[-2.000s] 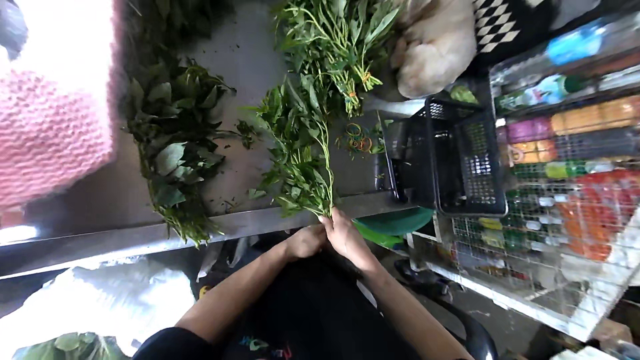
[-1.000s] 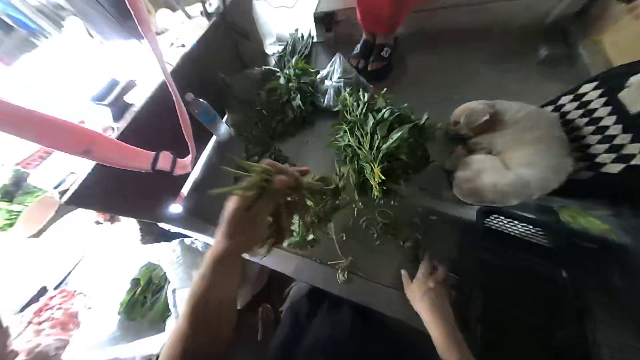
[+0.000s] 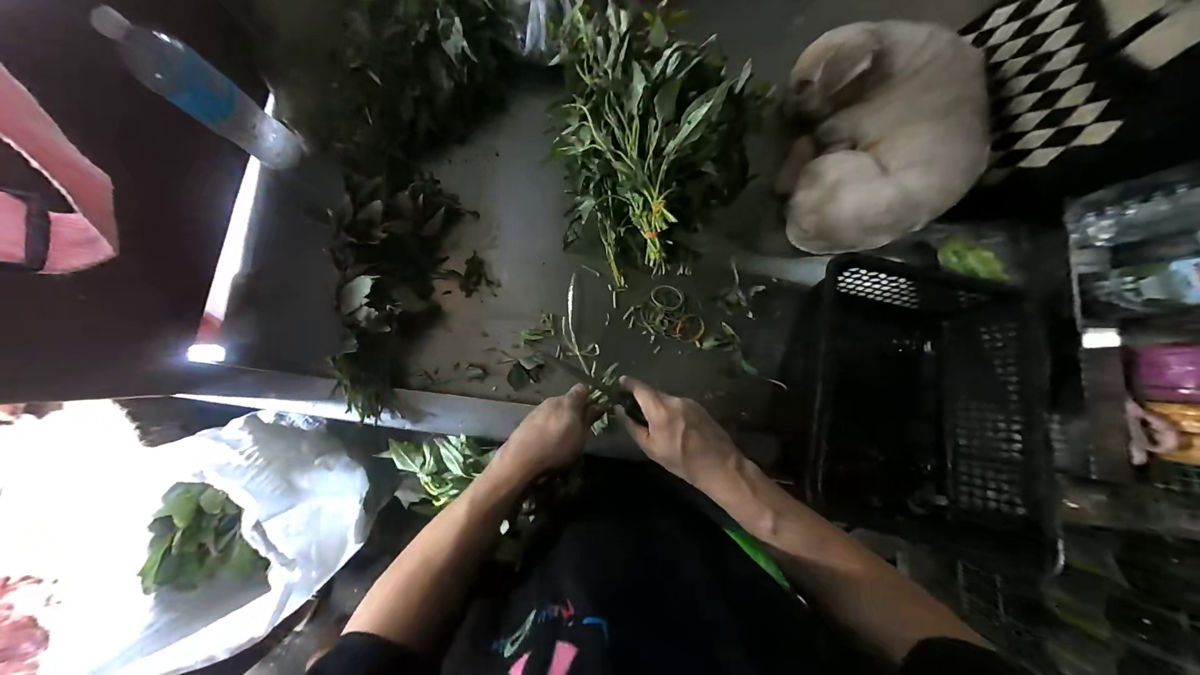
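Observation:
My left hand (image 3: 548,433) grips a bunch of leafy greens (image 3: 445,469) near the cut stem ends, at the table's near edge; its leaves trail back beneath my left forearm. Close against it, my right hand (image 3: 682,436) is closed around the dark handle of what looks like a knife (image 3: 574,372), its thin blade pointing up-left across the stems. Beyond my hands, stem scraps and several rubber bands (image 3: 667,299) lie on the metal table (image 3: 511,202). Further back are banded bunches of greens (image 3: 647,141), with loose greens (image 3: 389,230) to the left.
A light-furred dog (image 3: 895,131) lies curled at the back right. Below it stands a black plastic crate (image 3: 825,375), beside a bottle rack. A plastic bottle (image 3: 202,89) is at the upper left, and a white plastic bag (image 3: 314,497) with greens sits at the lower left.
My left hand has brought the greens down from over the table to its near edge. My right hand, apart and empty-looking a second ago, now holds the knife-like tool beside them. The view has shifted.

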